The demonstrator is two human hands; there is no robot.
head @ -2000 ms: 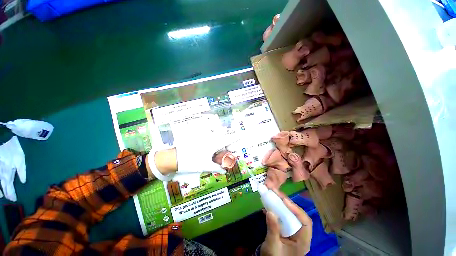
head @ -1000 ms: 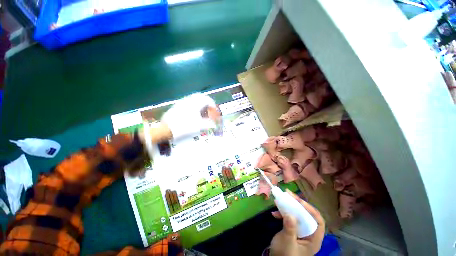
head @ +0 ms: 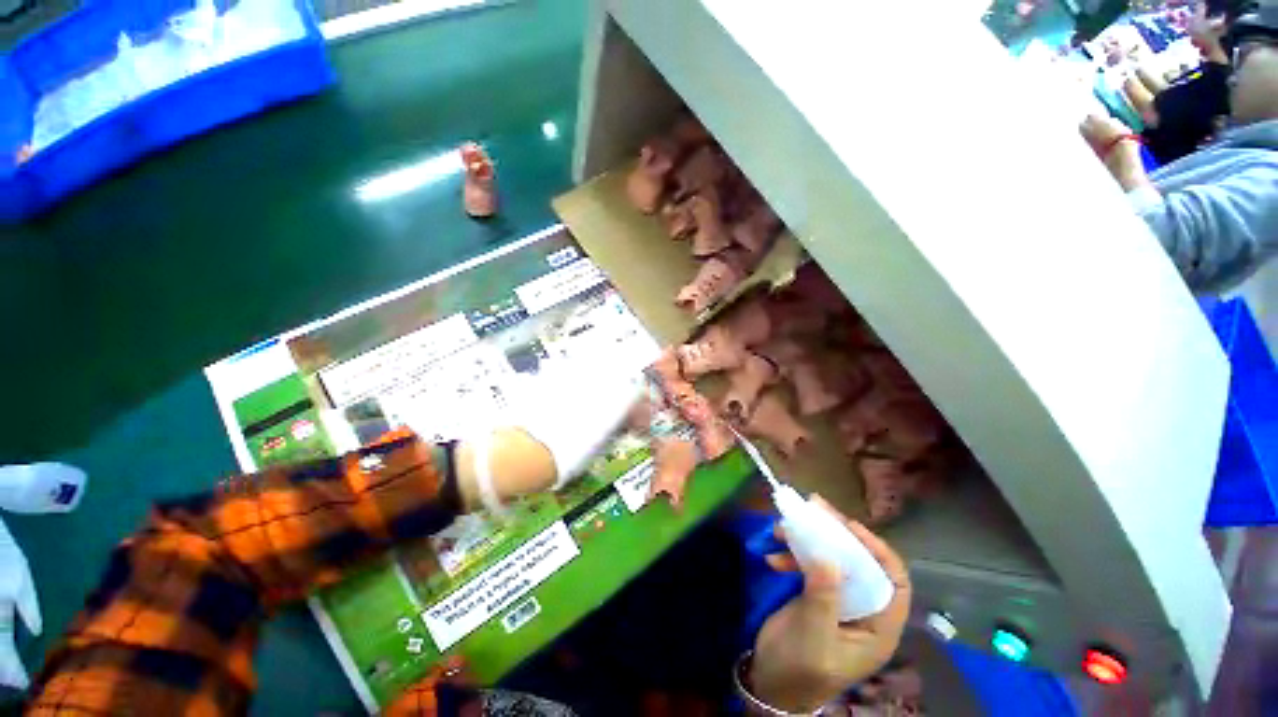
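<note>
My gloved left hand (head: 596,416) reaches over the printed sheet (head: 470,626) to the pink moulded parts (head: 676,467) at the carton's near side. Its fingertips are blurred against the parts, so I cannot tell whether it grips one. My bare right hand (head: 830,630) holds the white glue bottle (head: 837,556), its long thin nozzle pointing up and left towards those parts. One pink part (head: 478,184) stands alone on the green surface beyond the sheet.
The cardboard carton (head: 611,252), full of pink parts, sits inside the grey housing (head: 967,266). A blue bin (head: 266,87) is at upper left, a spare bottle (head: 39,488) and white glove (head: 14,595) at left. Another person's arm (head: 1219,203) shows at right.
My left hand has come back from the sheet's far part to the parts by the carton. A pink part now stands beyond the sheet. The view has shifted right; the bottle stays in my right hand.
</note>
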